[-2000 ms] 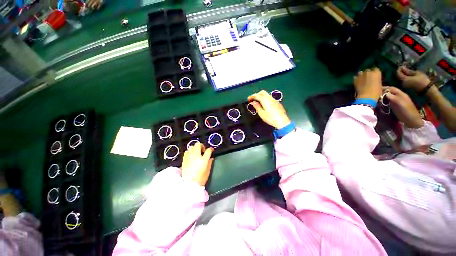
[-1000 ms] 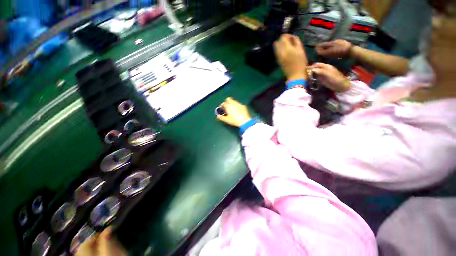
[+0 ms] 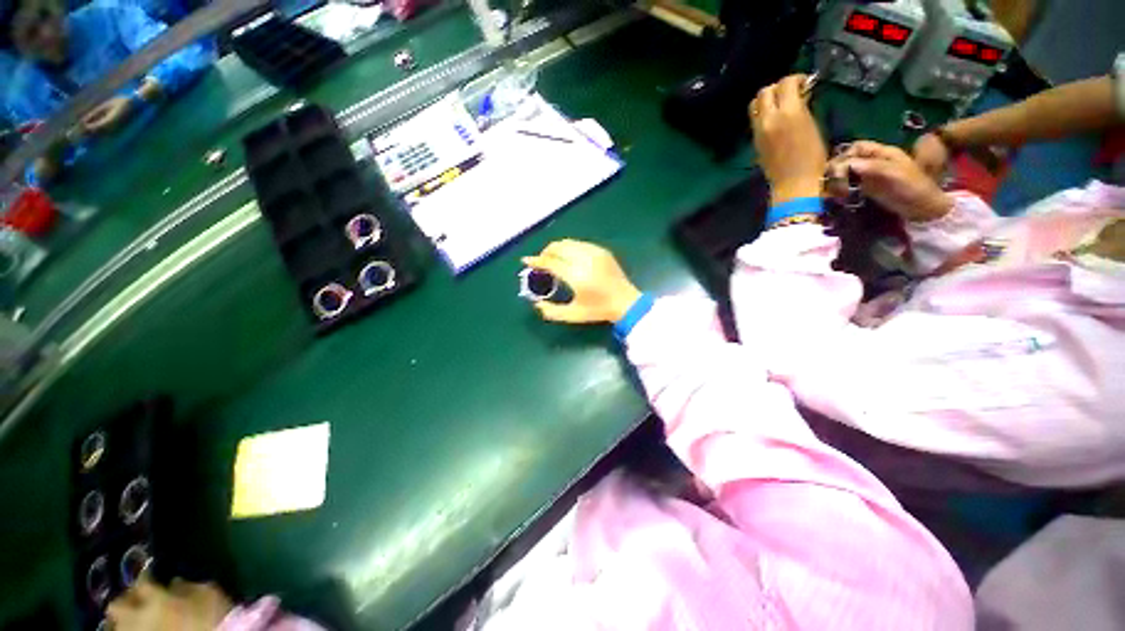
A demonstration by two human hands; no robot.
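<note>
My right hand (image 3: 580, 284), with a blue wrist band, holds a round watch head (image 3: 539, 285) with a dark face at its fingertips, over the green mat. My left hand (image 3: 167, 606) is at the bottom left, partly cut off by the picture edge, at the near end of a black tray (image 3: 154, 456). Its fingers touch or overlap this tray; its grip cannot be made out. The tray holds several round watch heads in its pockets.
Another black tray (image 3: 274, 185) holds three watch heads. Behind the mat's middle are a clipboard (image 3: 518, 197) and calculator (image 3: 426, 146). A yellow slip (image 3: 281, 470) lies left. A neighbour's hands (image 3: 790, 142), a dark stand (image 3: 753, 62) and power supplies (image 3: 870, 43) are right.
The full tray has gone left from in front of me, with my left hand at it. My right hand has left the tray and now holds a watch head. The view has turned.
</note>
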